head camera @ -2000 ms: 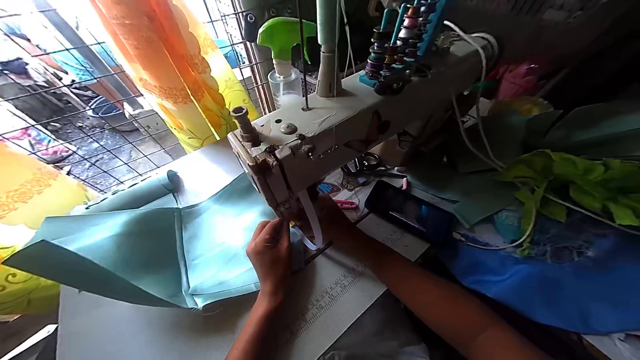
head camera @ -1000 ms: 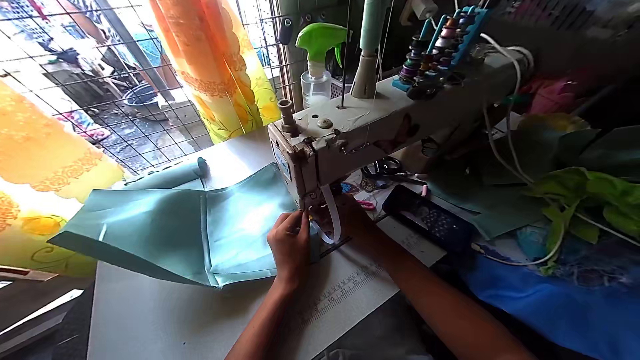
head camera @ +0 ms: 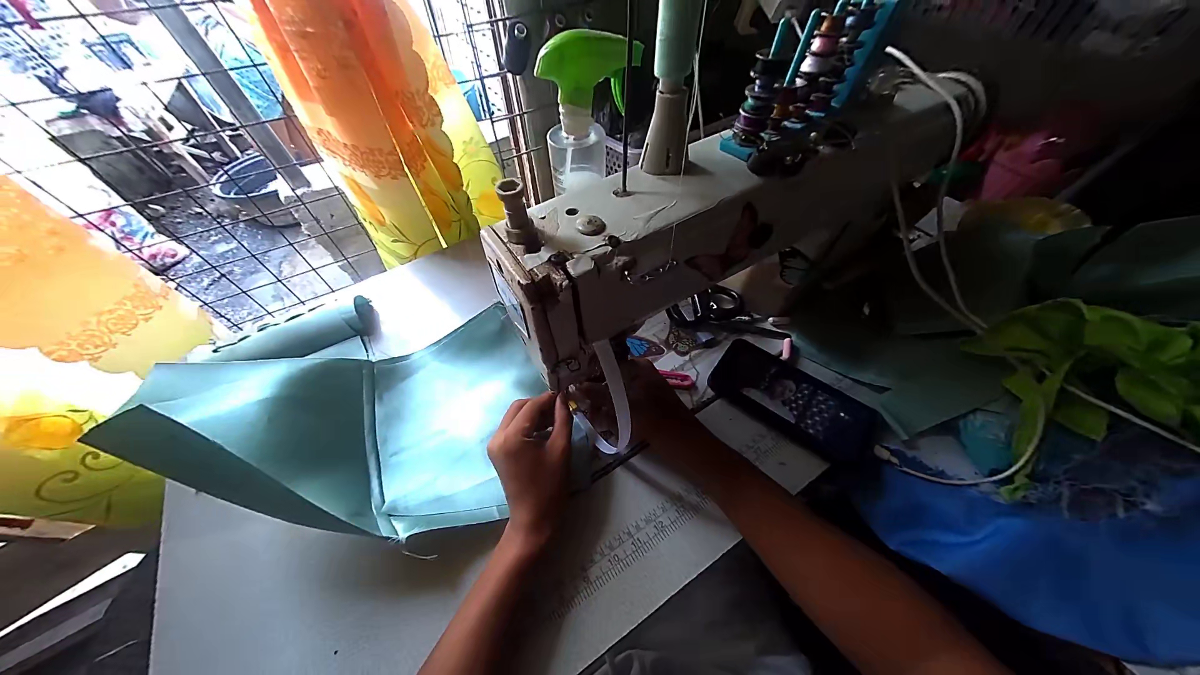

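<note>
A white sewing machine point(head camera: 694, 216) stands over a sheet of green fabric point(head camera: 450, 422), which has a raised seam across it and spreads left over the table. My left hand point(head camera: 534, 459) is at the needle area, thumb and fingertips pinched together; what lies between them is too small to tell. Behind the needle, my right hand point(head camera: 647, 403) is in shadow, its fingers partly hidden by the machine head and a looped white strip point(head camera: 617, 403). Whether that hand grips anything cannot be made out.
Right of the needle lie a smartphone point(head camera: 792, 398), black-handled scissors point(head camera: 717, 307) and a pink clip point(head camera: 677, 379). A spray bottle point(head camera: 576, 150) stands behind the machine, with a bobbin rack point(head camera: 806, 80) on top of it. Green leaves point(head camera: 1106, 366) and blue cloth point(head camera: 1022, 562) are at the right.
Both hands stay at the needle area, with little plain change in their pose. The phone's screen, dark two seconds ago, now shows a picture. The view has shifted somewhat.
</note>
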